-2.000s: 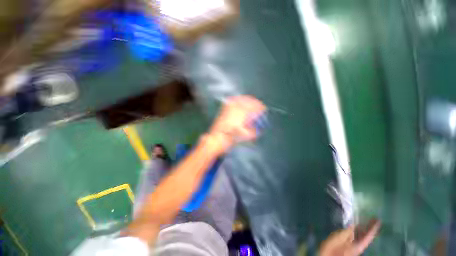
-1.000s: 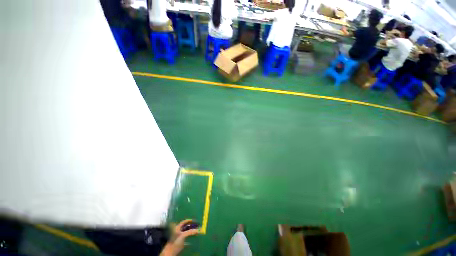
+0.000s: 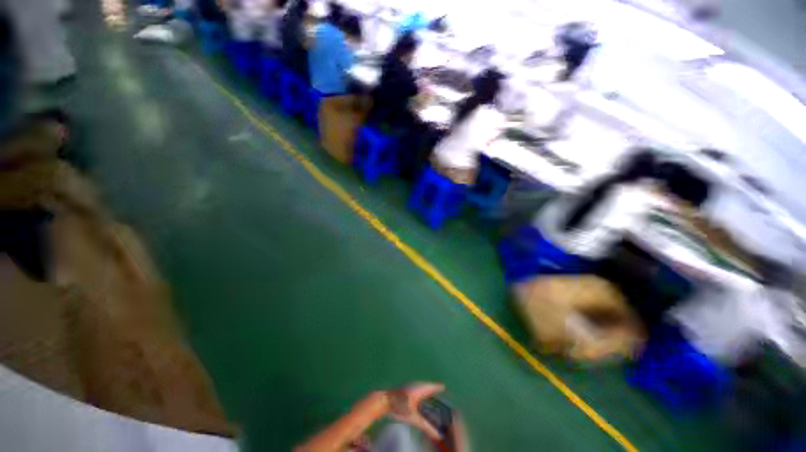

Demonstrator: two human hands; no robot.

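Observation:
My left hand (image 3: 405, 404) reaches in from the bottom edge, left of centre, and is blurred. Its fingers are around a small dark object (image 3: 436, 411), too blurred to identify. A skin-coloured strip lies along the right side of the object. I cannot tell if it is part of my left hand or fingers of my right hand.
Green floor with a yellow line (image 3: 398, 238) runs diagonally ahead. Seated people on blue stools (image 3: 439, 196) line a long bench on the right. A carton (image 3: 579, 316) stands beside them. Large brown cardboard (image 3: 115, 309) and a pale curved edge are close on the left.
The view has swung from the bench to the aisle, then along the seated row. The white panel has left the view; brown cardboard is at the left. My left hand still holds a dark object.

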